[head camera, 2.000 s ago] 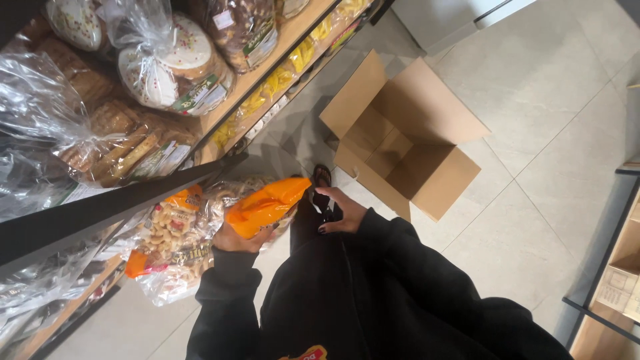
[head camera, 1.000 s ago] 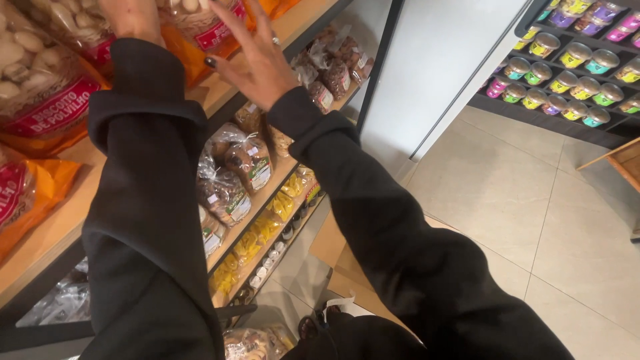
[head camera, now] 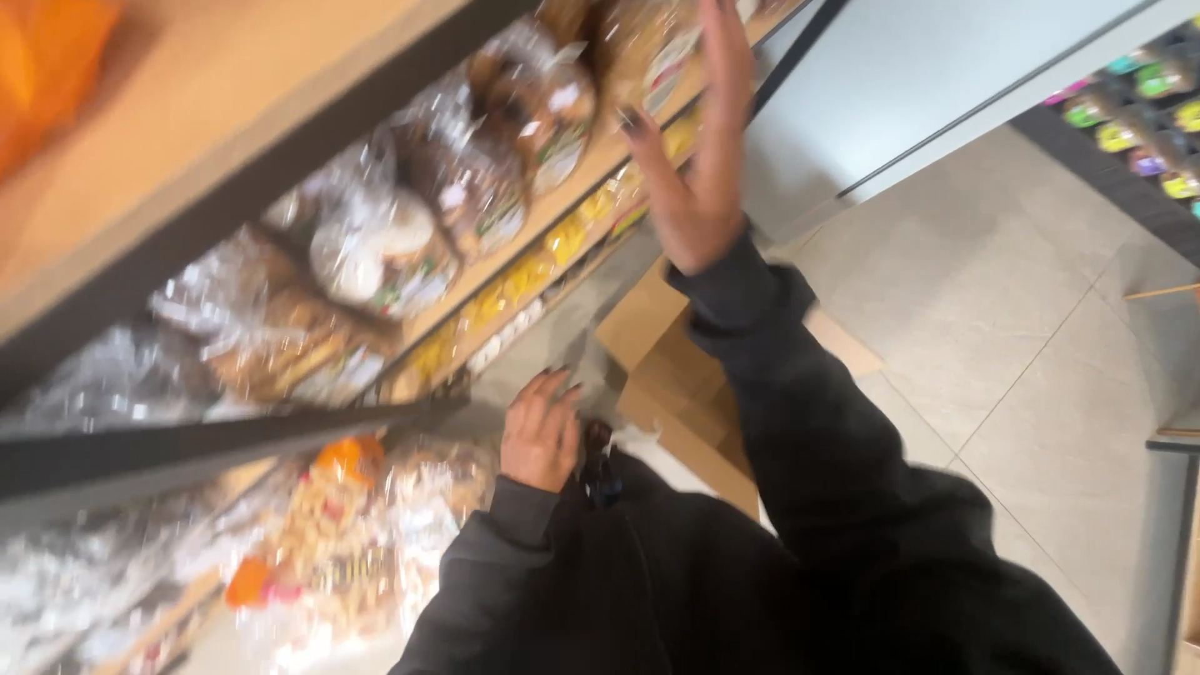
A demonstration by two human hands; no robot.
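My left hand point(head camera: 542, 431) is low in front of my body with its fingers slightly apart and nothing seen in it. Just left of it lie clear bags of snack rings with orange parts point(head camera: 337, 553). My right hand point(head camera: 698, 141) is raised beside the shelf, thumb and fingers spread, holding nothing; its fingertips reach the top edge of the view. Behind my right forearm an open cardboard box point(head camera: 684, 394) stands on the floor, partly hidden. An orange package point(head camera: 47, 75) lies on the upper shelf at the top left, blurred.
Clear bags of baked goods point(head camera: 384, 244) fill the shelf below the wooden upper shelf point(head camera: 216, 103). Yellow packets point(head camera: 525, 291) line a lower shelf. A dark shelf post point(head camera: 206, 436) crosses at the left. A pale panel point(head camera: 900, 84) and a rack of colourful tubs point(head camera: 1144, 122) stand beyond.
Both hands have left the orange packages on the upper shelf. My left hand has come down in front of my body. Two seconds ago it held an orange package. The view has swung down again.
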